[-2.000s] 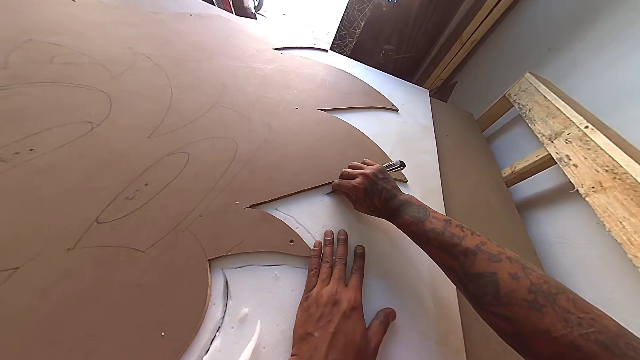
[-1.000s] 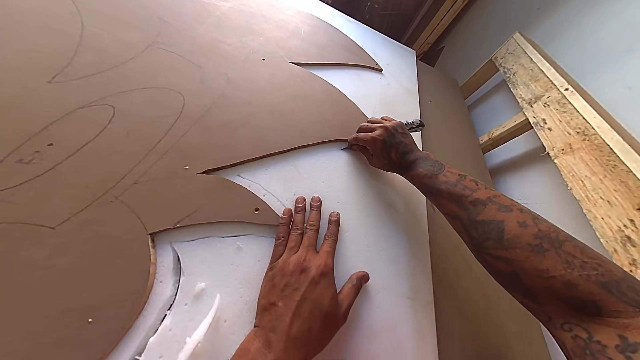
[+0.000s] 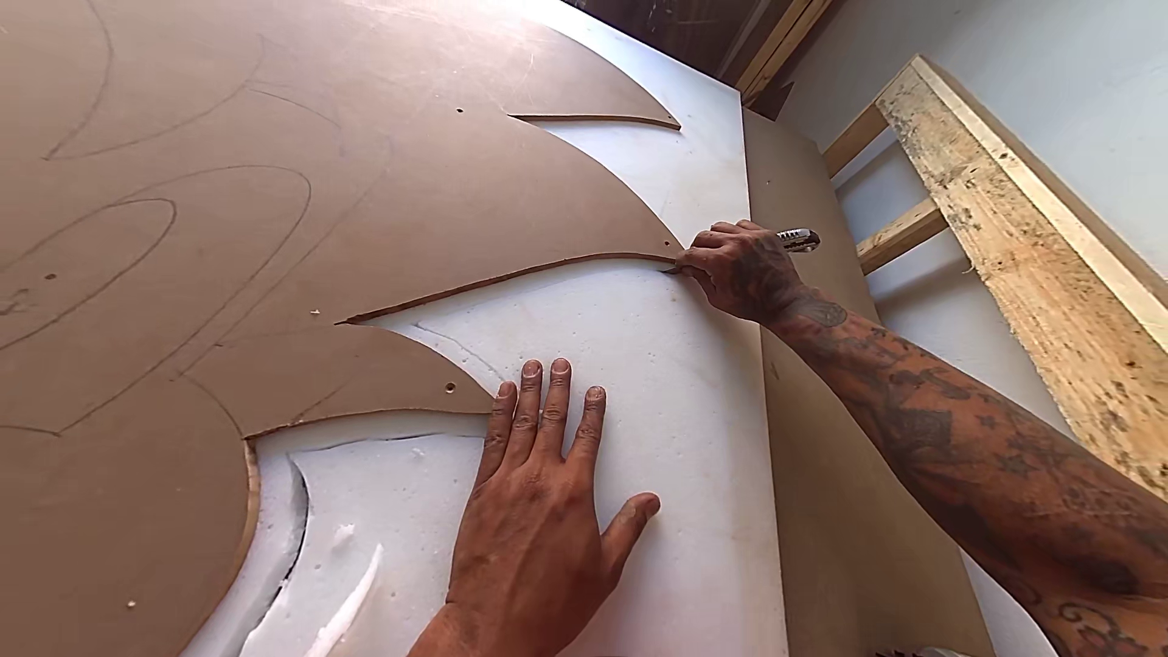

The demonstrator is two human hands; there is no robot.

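My right hand (image 3: pixel 741 272) grips a utility knife (image 3: pixel 799 240), its blade on the white foam sheet (image 3: pixel 630 365) just beside the pointed tip of a brown board template (image 3: pixel 438 201). The template lies on the foam and bears pencil-drawn curves and small holes. My left hand (image 3: pixel 543 520) is pressed flat on the foam, fingers spread, its fingertips touching the tip of a lower template point. Left of it, curved cuts run through the foam, and a thin foam sliver (image 3: pixel 351 602) lies on the surface.
Another brown board (image 3: pixel 849 484) extends under the foam's right edge. A wooden frame of rough planks (image 3: pixel 995 210) leans near the pale wall at the right. Dark boards and timber stand at the top.
The view has shifted noticeably. Between the first two frames, my right hand moved with the knife along the template's edge toward its pointed tip. My left hand stays flat on the foam.
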